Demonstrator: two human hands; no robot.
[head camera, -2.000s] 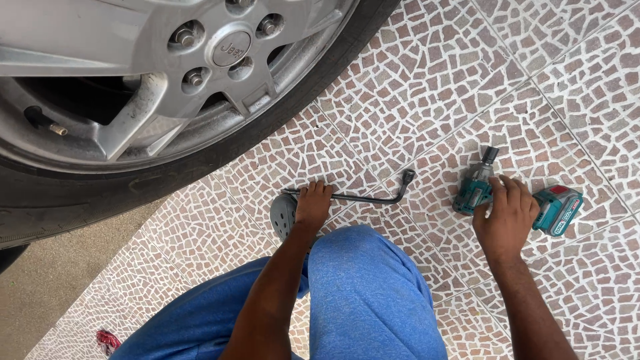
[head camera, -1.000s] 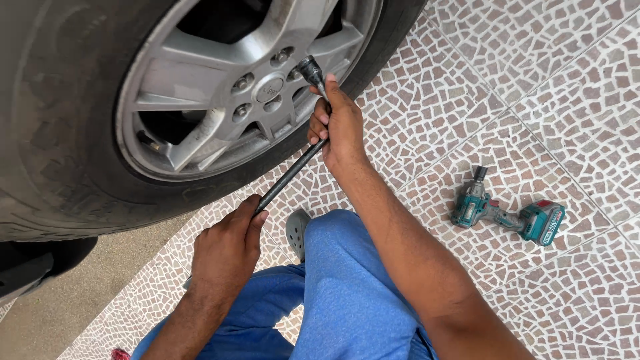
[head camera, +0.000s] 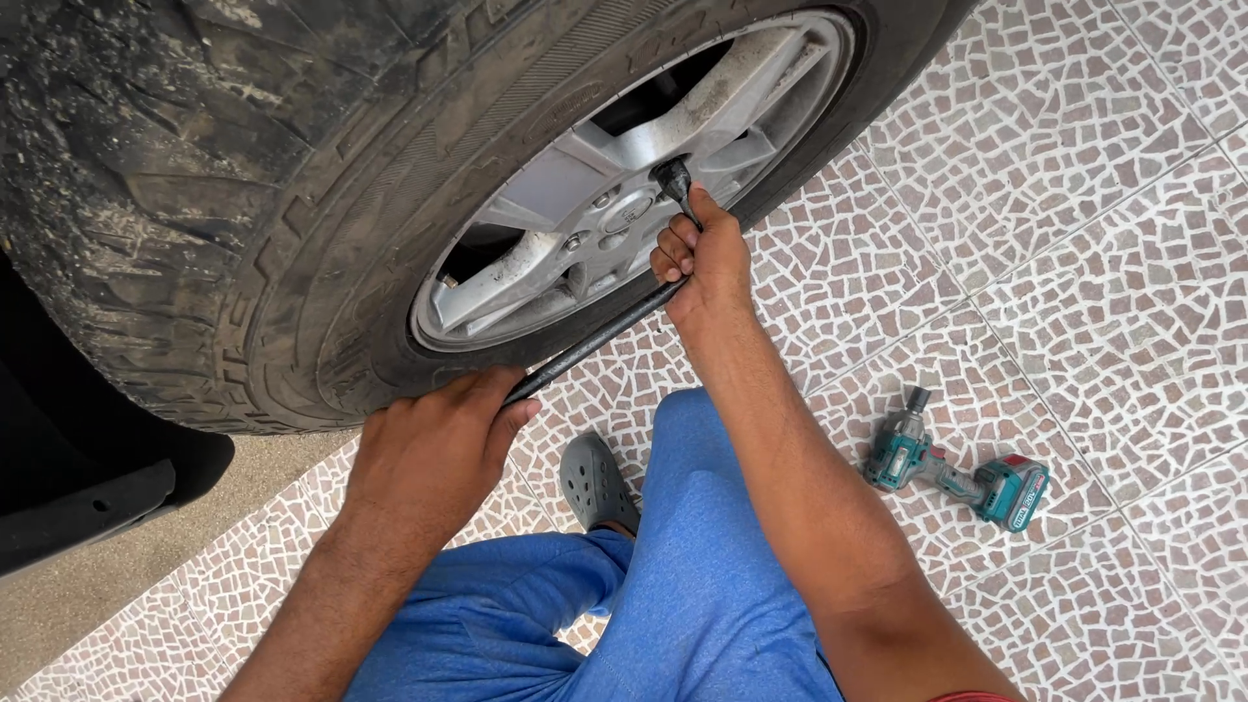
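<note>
A black L-shaped lug wrench (head camera: 604, 336) runs slantwise in front of the wheel. Its socket end is at a lug nut position beside the hub cap (head camera: 626, 210) of the silver alloy wheel rim (head camera: 556, 185); the nut itself is hidden by the socket. My right hand (head camera: 700, 255) is wrapped around the wrench near its bend, just below the socket. Around the far end of the handle closes my left hand (head camera: 439, 439), low in front of the tire (head camera: 331, 244).
On the mosaic-patterned tile floor (head camera: 1102, 322) to the right lies a teal cordless impact wrench (head camera: 926, 463) with a socket fitted. A grey clog (head camera: 595, 483) on my foot is below the wheel. Dark bodywork (head camera: 88, 517) juts in at the lower left.
Two seconds ago the lug wrench lay low by the clog under my left hand, and my right hand was on the impact wrench. Both hands now hold the lug wrench, its socket at the wheel.
</note>
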